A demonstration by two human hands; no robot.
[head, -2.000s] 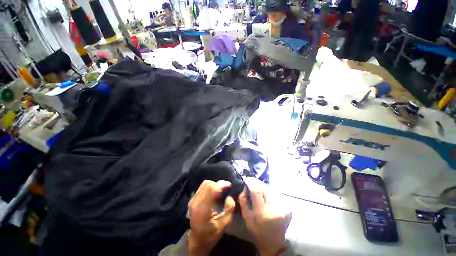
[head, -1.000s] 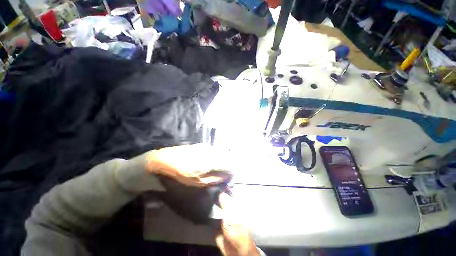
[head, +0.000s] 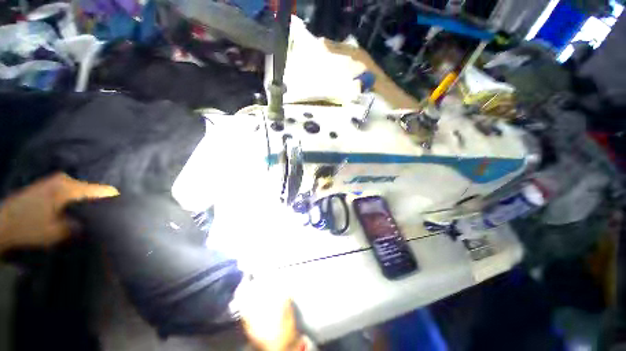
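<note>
The large black garment lies heaped at the left of the sewing machine and hangs over the table's front edge. My left hand is at the far left, blurred, with its fingers closed on the black cloth. My right hand is low in the middle, at the garment's right end, washed out by glare; whether it grips the cloth cannot be told. Glaring white light hides the needle area and the cloth's edge beside it.
Black-handled scissors and a smartphone lie on the machine bed. A white cloth pile is behind the machine. A vertical pole rises behind the machine head. Dark cloth is heaped at the right.
The view has swung right. My hands, close together earlier, are now far apart, the left hand out to the left on the garment. A part of the garment now stretches between them.
</note>
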